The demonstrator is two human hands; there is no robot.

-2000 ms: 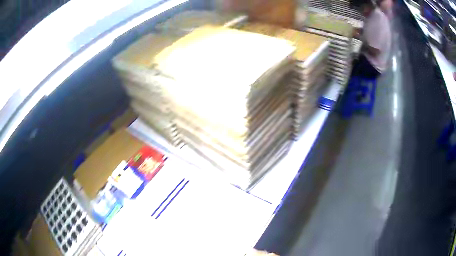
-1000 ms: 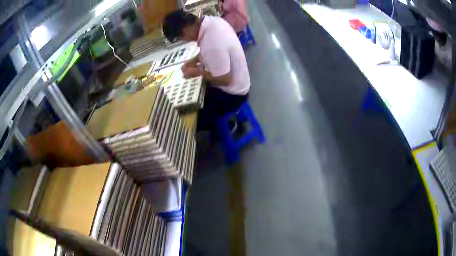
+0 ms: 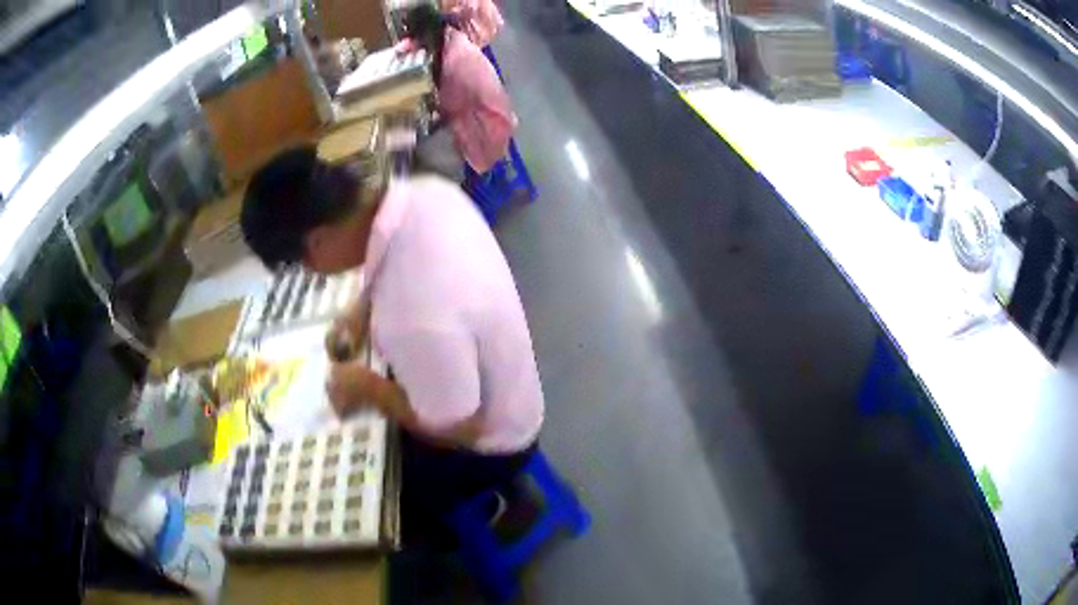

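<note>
Neither of my hands shows. Nearest in front, at the lower left, a white parts tray (image 3: 310, 487) holds rows of small dark and tan parts. It lies on a bench beside a seated person in a pink shirt (image 3: 455, 313), whose hands (image 3: 350, 376) are together over the bench; what they hold is too small to tell. A second tray (image 3: 305, 296) with dark parts lies behind those hands. A grey box-like device (image 3: 177, 435) stands left of the trays, with a white and blue bottle-like thing (image 3: 160, 520) below it.
A grey floor aisle (image 3: 615, 355) runs between benches. The person sits on a blue stool (image 3: 520, 526). More seated people (image 3: 473, 106) are farther up the left. The right bench (image 3: 828, 213) holds a red bin (image 3: 867, 166), a blue bin (image 3: 902, 199), a round fan (image 3: 973, 231) and stacked trays (image 3: 784, 57).
The view has moved forward along the aisle. The stacked trays at the left have left the picture, and the seated person and the tray beside them appear larger and nearer.
</note>
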